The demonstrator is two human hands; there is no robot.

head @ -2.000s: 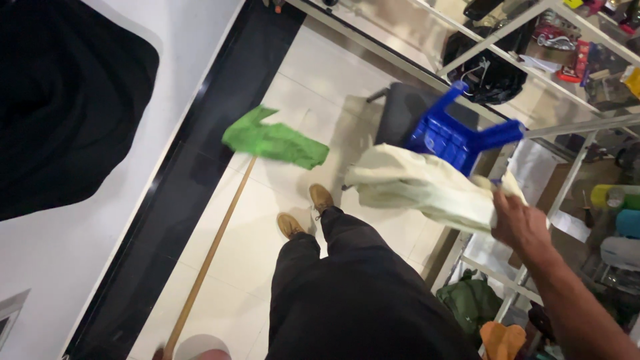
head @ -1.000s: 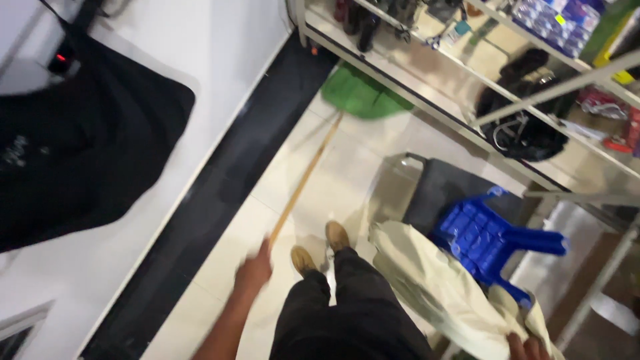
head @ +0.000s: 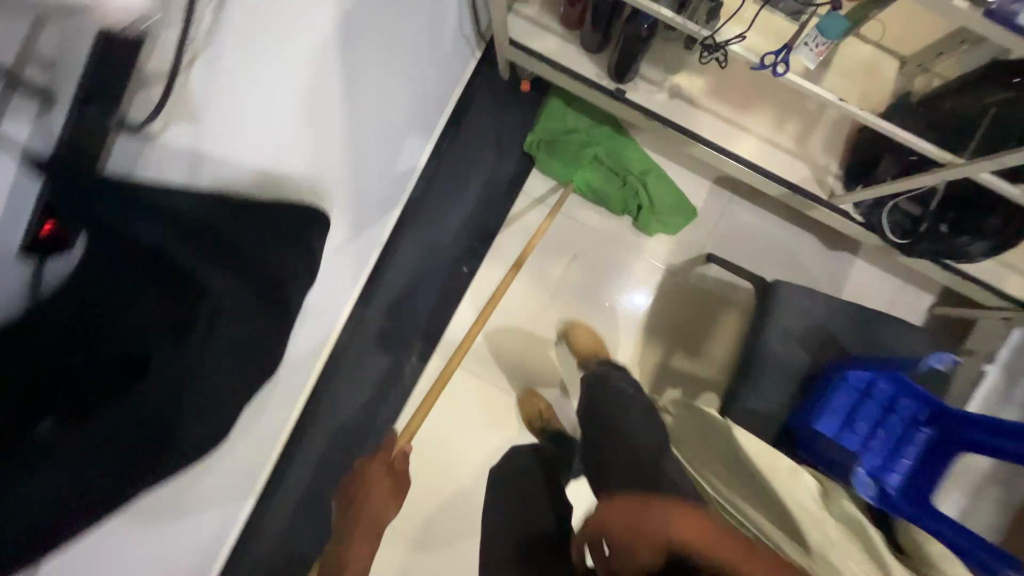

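My left hand [head: 374,488] is closed round a long wooden pole [head: 488,312] that slants up and away over the floor. At the pole's far end a green cloth [head: 612,168] lies bunched on the white tiles, against the foot of the shelf rack. My right hand [head: 632,528] is low in the view, in front of my dark trousers, blurred; whether its fingers hold anything cannot be told. Beside it on the right hangs or lies a cream cloth [head: 768,480], partly behind my forearm.
A dark seat [head: 816,344] with a blue plastic stool [head: 880,432] on it stands at the right. Along the top runs a metal shelf rack [head: 720,148] with bottles and scissors [head: 776,60]. Black fabric [head: 184,336] hangs at left, near a power strip [head: 88,136].
My right hand has come away from the cream cloth's end at the right and moved left, in front of my legs. The green cloth, in mid-floor two seconds ago, is now by the rack.
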